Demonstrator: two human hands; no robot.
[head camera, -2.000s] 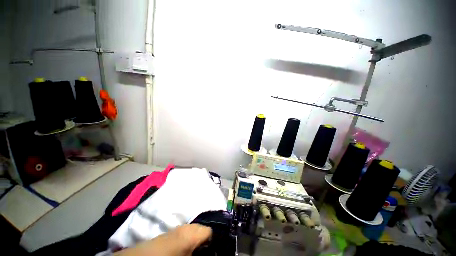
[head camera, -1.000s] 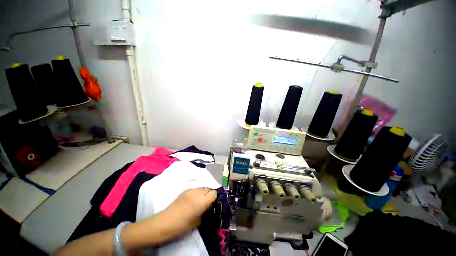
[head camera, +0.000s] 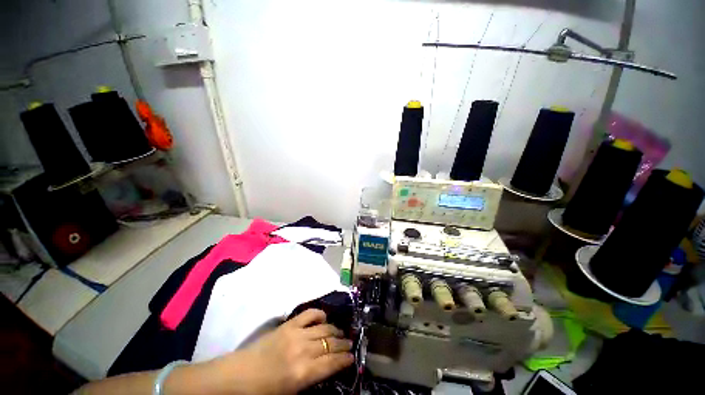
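Observation:
The garment lies on the pale table left of the overlock machine (head camera: 456, 339), with a white panel (head camera: 267, 285), a pink panel (head camera: 209, 270) and a black panel (head camera: 331, 305). The black panel runs to the dark needle area (head camera: 371, 297) at the machine's left front. My left hand (head camera: 298, 351), with a ring and a bracelet, comes from the lower left. Its bent fingers hold the black panel down beside the needle area. The fingertips are partly hidden in dark cloth. My right hand is not in view.
Black thread cones (head camera: 471, 140) stand behind and right of the machine, under a metal thread bar (head camera: 533, 54). A phone (head camera: 547, 383) and dark cloth (head camera: 645, 362) lie at the lower right. More cones (head camera: 54, 140) stand at the left.
My left hand has gone from pinching the raised cloth edge to lying lower on the black panel, with fingers bent. The view has shifted, and the machine appears larger.

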